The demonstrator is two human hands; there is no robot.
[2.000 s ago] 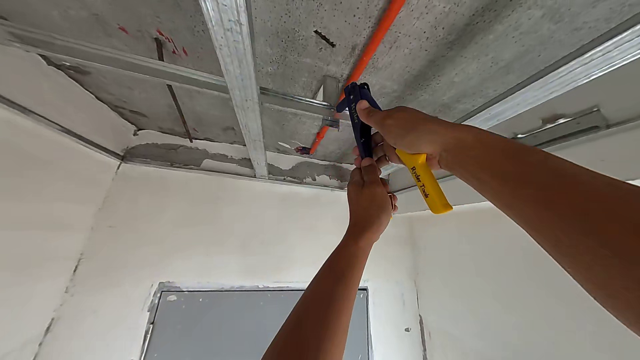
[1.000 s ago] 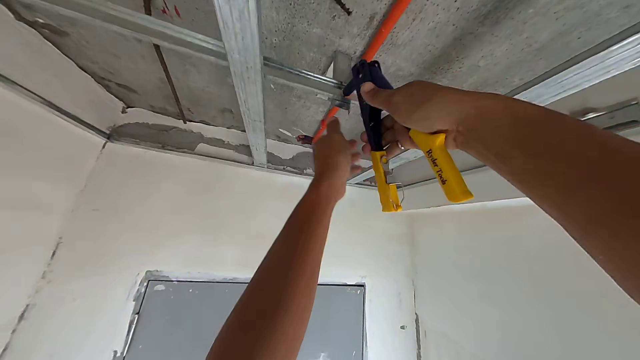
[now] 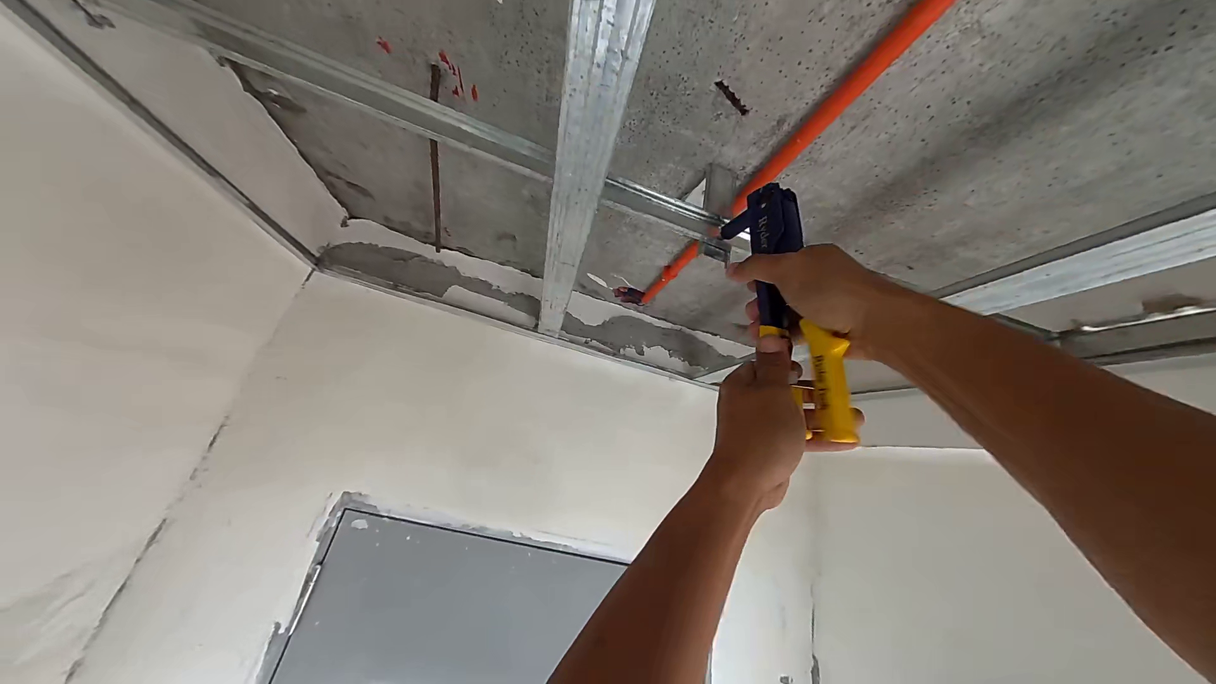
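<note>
A hand riveter-like plier tool (image 3: 777,228) with a dark blue head and yellow grips is raised to the ceiling frame. My right hand (image 3: 822,290) is closed around its blue upper part. Lower down, my left hand (image 3: 760,413) wraps the yellow handles, which stand close together. The tool's head is at the galvanized steel channel (image 3: 655,204), beside a short metal bracket (image 3: 719,195); whether the jaws touch the metal is hidden. An orange conduit pipe (image 3: 836,100) passes behind the tool's head.
A wide galvanized furring channel (image 3: 594,123) crosses under the concrete ceiling (image 3: 988,161). Another metal channel (image 3: 1130,242) runs at the right. A rusty rod (image 3: 435,171) shows at the left. Below are a white wall (image 3: 475,418) and a grey door panel (image 3: 456,608).
My left hand, off the tool and near the orange pipe one second ago, now grips the yellow handles. The free yellow handle has swung closer to the other one.
</note>
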